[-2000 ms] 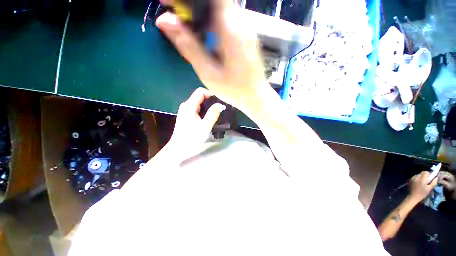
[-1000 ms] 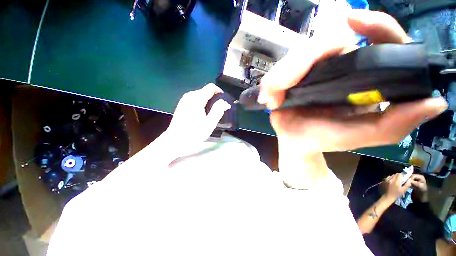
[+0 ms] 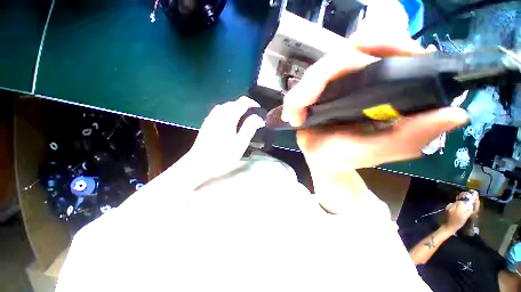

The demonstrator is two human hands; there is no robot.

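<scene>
My right hand (image 3: 348, 128) grips the black electric screwdriver (image 3: 371, 94), which lies nearly level with its yellow label towards me. Its front end points left and meets or nearly meets the black housing (image 3: 249, 114) in my left hand (image 3: 225, 128). My left hand's fingers curl round the housing at the bench edge and hide most of it. The exact contact between tip and housing is hidden and blurred. A screw cannot be made out.
The screw feeder (image 3: 297, 43) stands just beyond my right hand. A black housing (image 3: 194, 11) with wires lies at the back of the green bench (image 3: 131, 63). A cardboard box (image 3: 34, 228) of black parts is below left. Another person's hands (image 3: 461, 211) work at lower right.
The screwdriver has come from above the bench to the housing at my left hand. Since one second ago it has shifted slightly left. My left hand has stayed nearly still, and the view has shifted right.
</scene>
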